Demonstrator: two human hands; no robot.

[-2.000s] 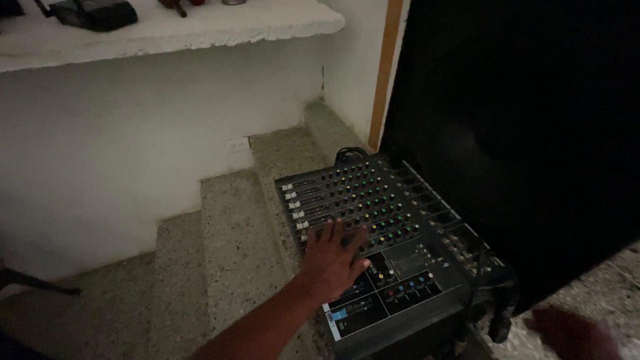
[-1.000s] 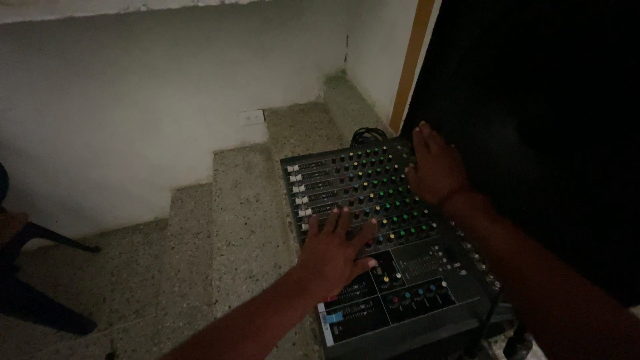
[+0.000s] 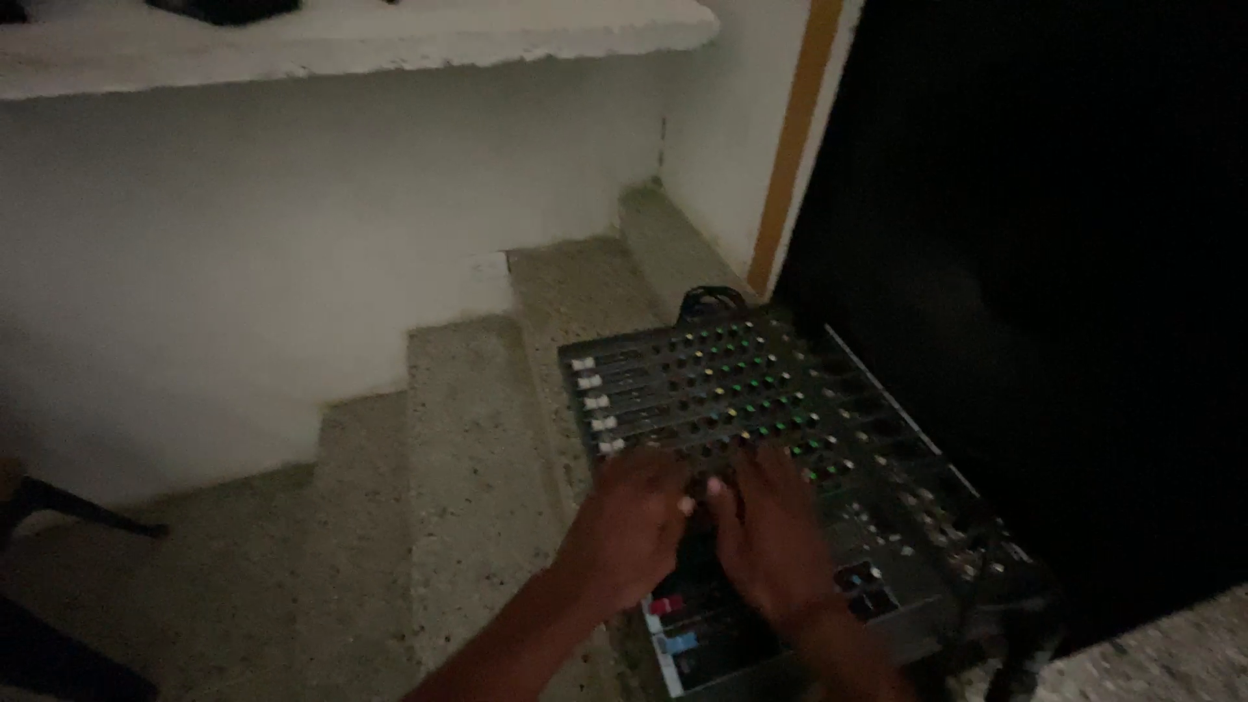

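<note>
An audio mixing console lies at the lower right, with white faders along its left edge and rows of green and yellow knobs. Over its middle are both hands, side by side, fingers curled down. My left hand is at the fader side, its fingertips near the lower white faders. Close beside it, thumbs nearly meeting, my right hand is above the knobs. Whether the fingertips touch the console cannot be told. A red fader and a blue fader show below the left hand.
Speckled stone steps run along a white wall. A rough white ledge juts out above. Coiled black cable sits behind the console. A large black panel stands at right. Dark furniture legs are at lower left.
My right hand, not seen in the oldest frame, has moved from the console's far right edge to beside my left hand. The left hand's fingers, spread before, are now curled.
</note>
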